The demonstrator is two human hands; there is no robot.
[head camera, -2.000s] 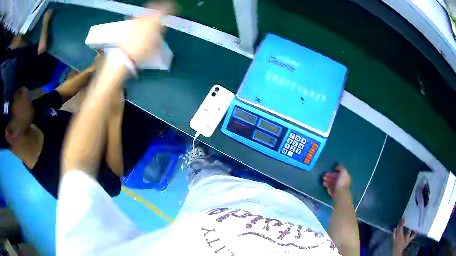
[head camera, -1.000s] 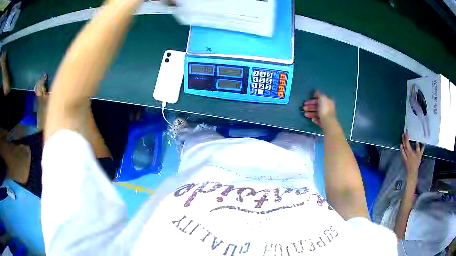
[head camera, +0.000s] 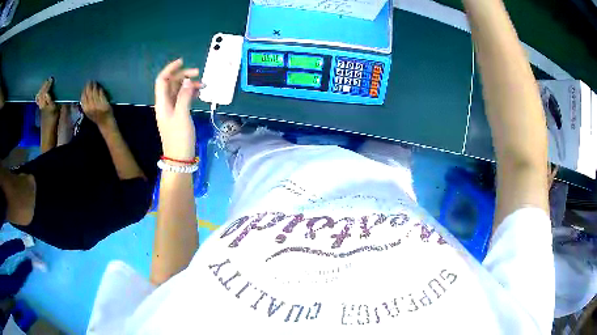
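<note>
A white retail box (head camera: 340, 6) lies on the blue weighing platform (head camera: 314, 29) at the top edge, mostly cut off by the frame. The digital counting scale (head camera: 314, 72) shows lit green display windows. My left hand (head camera: 177, 98) is raised at the table's front edge, left of the white smartphone (head camera: 221, 69), fingers apart and empty. My right forearm reaches up past the right of the scale, and my right hand is cut off by the top edge.
Another retail box (head camera: 568, 121) with a dark appliance picture stands at the right end of the dark green table (head camera: 425, 98). A co-worker's hands (head camera: 97, 103) rest at the table's left edge. Blue stools (head camera: 466, 212) stand below. A white charging cable (head camera: 215, 124) hangs from the phone.
The box my left hand carried is now on the platform and that hand is back, empty. My right arm has reached up and out of view. The display windows now glow green.
</note>
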